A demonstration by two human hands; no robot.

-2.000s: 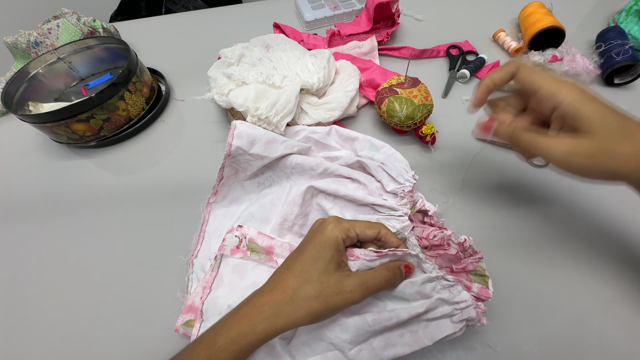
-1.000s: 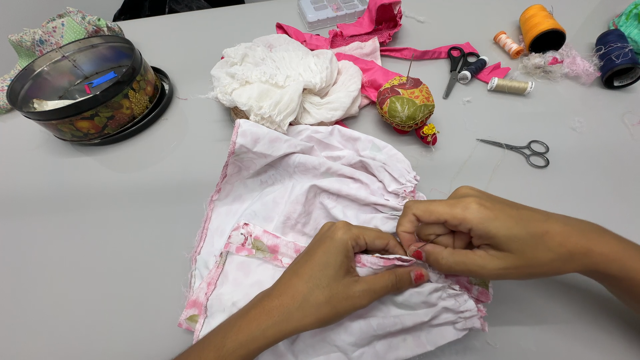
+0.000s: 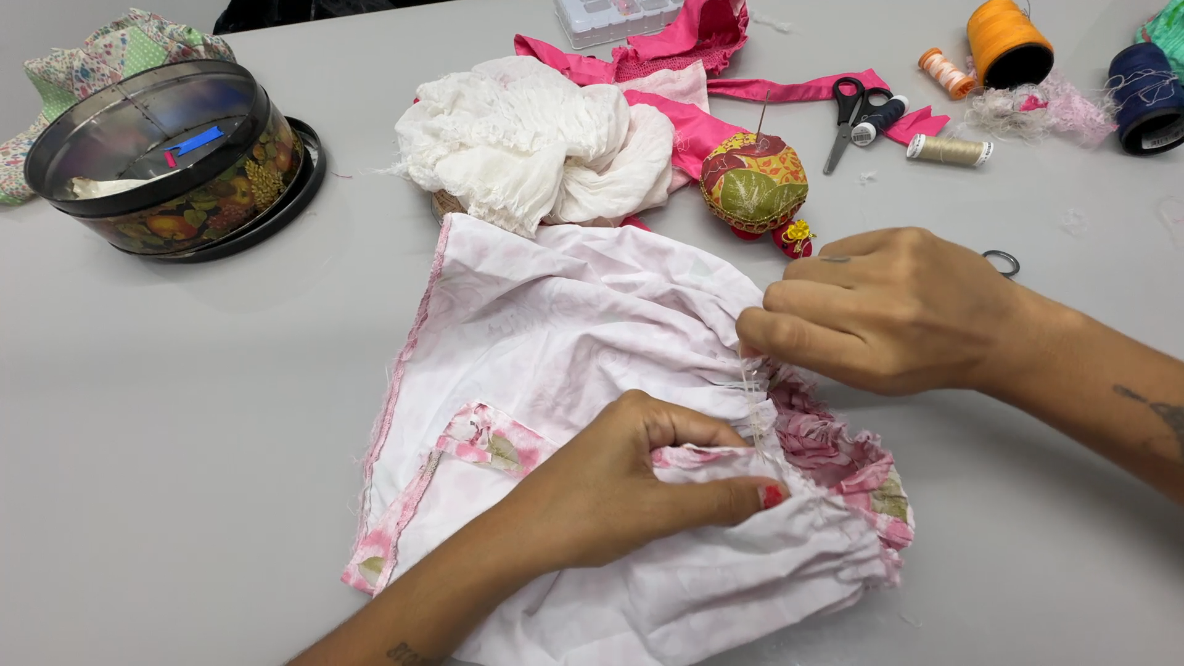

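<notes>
A gathered white and pink floral cloth (image 3: 573, 314) lies across the middle of the grey table. My left hand (image 3: 647, 481) pinches a folded seam of it between thumb and fingers. Just above and to the right, my right hand (image 3: 879, 314) is closed, with pale thread (image 3: 754, 407) running from its fingertips down to the seam. Whether it also holds a needle cannot be told. Small scissors lie mostly hidden behind my right hand; one finger loop (image 3: 1002, 263) shows. Beyond the cloth sits a patterned pincushion (image 3: 755, 181) with a needle upright in it.
A round fruit-patterned tin (image 3: 176, 203) stands at the left. Crumpled white fabric (image 3: 546, 129) and pink fabric strips (image 3: 777, 88) lie at the back. Black-handled scissors (image 3: 846, 120), a beige thread spool (image 3: 950, 150), an orange cone (image 3: 1008, 42) and a navy cone (image 3: 1147, 97) are at the right.
My right hand came in from the upper right to the seam, then moved up from it, drawing thread. My left hand keeps its pinch on the cloth. The small scissors are now mostly covered.
</notes>
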